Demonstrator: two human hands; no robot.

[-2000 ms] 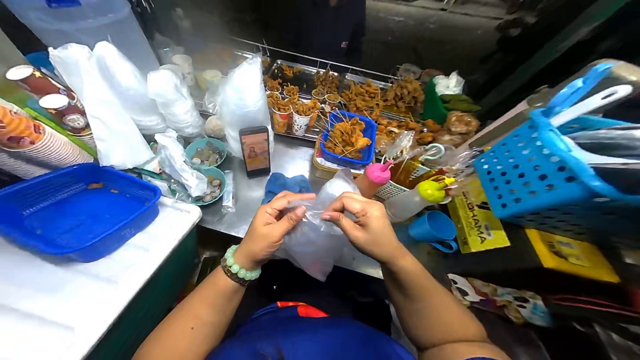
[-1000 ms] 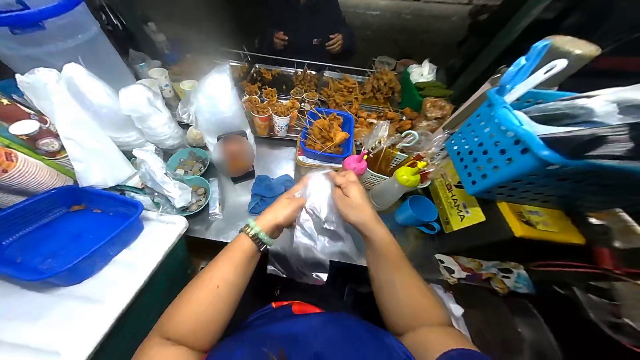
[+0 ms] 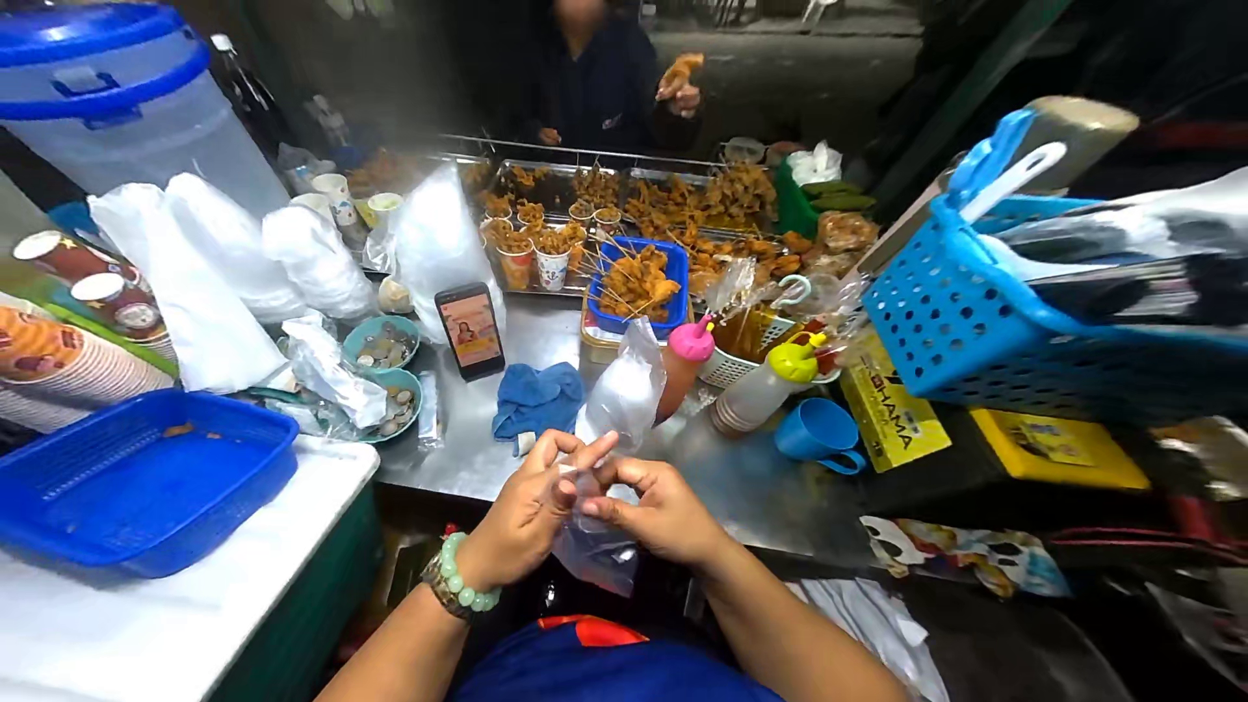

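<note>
My left hand (image 3: 531,507), with a green bead bracelet on its wrist, pinches a clear plastic bag (image 3: 597,551) from the left. My right hand (image 3: 658,507) grips the same bag from the right, its thumb and forefinger close to my left fingers. The lower part of the bag hangs below both hands. Just beyond them stands a plastic bag with white contents (image 3: 621,395). A blue cloth (image 3: 536,400) lies to its left, and a squeeze bottle with a pink cap (image 3: 685,361) is to its right. A phone (image 3: 471,331) leans upright against a white plastic bag.
Fried food on sticks fills a blue basket (image 3: 673,258), with trays of fried food (image 3: 721,195) behind. Coin bowls (image 3: 414,395) and an empty blue basket (image 3: 278,444) stand left. A blue mug (image 3: 814,429) and a utensil basket (image 3: 936,331) are right. Across the counter, a person (image 3: 595,88) holds food.
The person across the counter has raised one hand, now holding a fried piece. My hands stay close together on the plastic bag, which now hangs lower between them than one second ago.
</note>
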